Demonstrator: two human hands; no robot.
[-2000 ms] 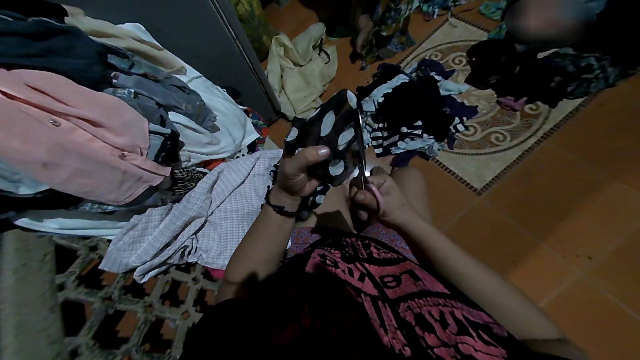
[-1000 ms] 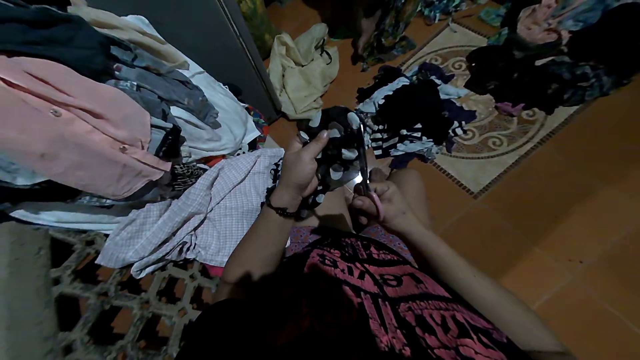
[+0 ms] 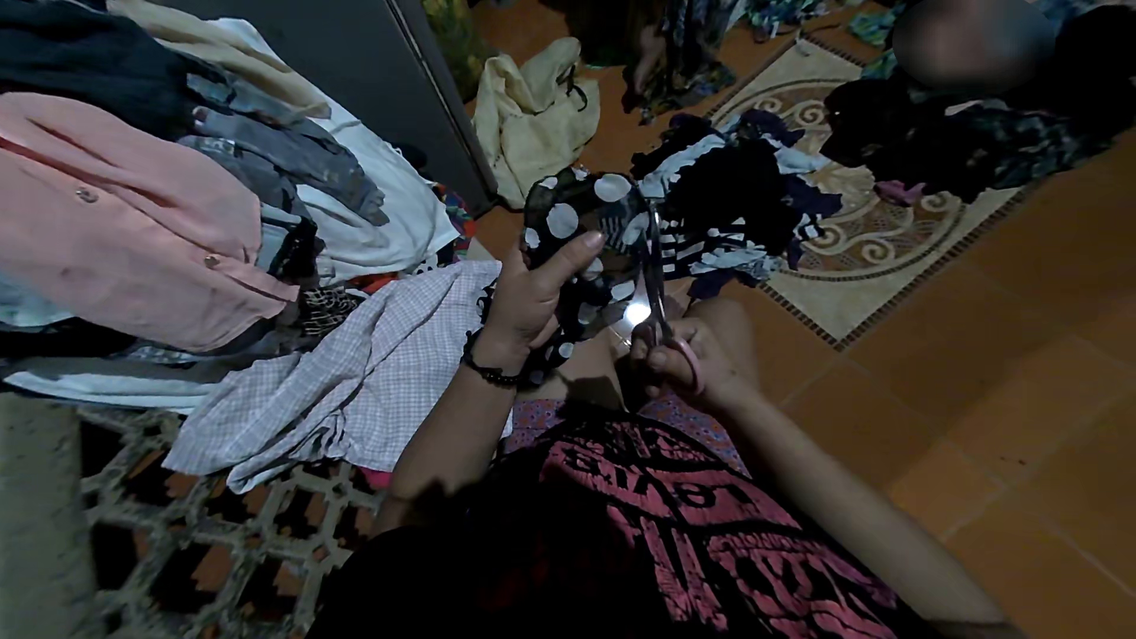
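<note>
My left hand [image 3: 532, 297] grips a sheer black cloth with white polka dots [image 3: 577, 209], the thumb lying on top of it. Pink-handled scissors [image 3: 655, 275] are in my right hand [image 3: 679, 359], their blades pointing up along the cloth's right edge. How far the blades are apart is hard to tell. A bright spot of light shows between the cloth and the scissors, above my lap. A dark beaded bracelet circles my left wrist.
Clothes, including a salmon shirt [image 3: 133, 222] and a checked cloth [image 3: 355, 373], lie heaped at left above a lattice block [image 3: 231, 541]. Dark cloth scraps [image 3: 737, 195] lie on the patterned floor tiles [image 3: 825, 306]. Cream cloth [image 3: 537, 120] lies beyond. A blurred person is at top right.
The dotted cloth has changed shape in my left hand, from a broader spread piece to a more bunched, looped one. My right hand still has the scissors beside it.
</note>
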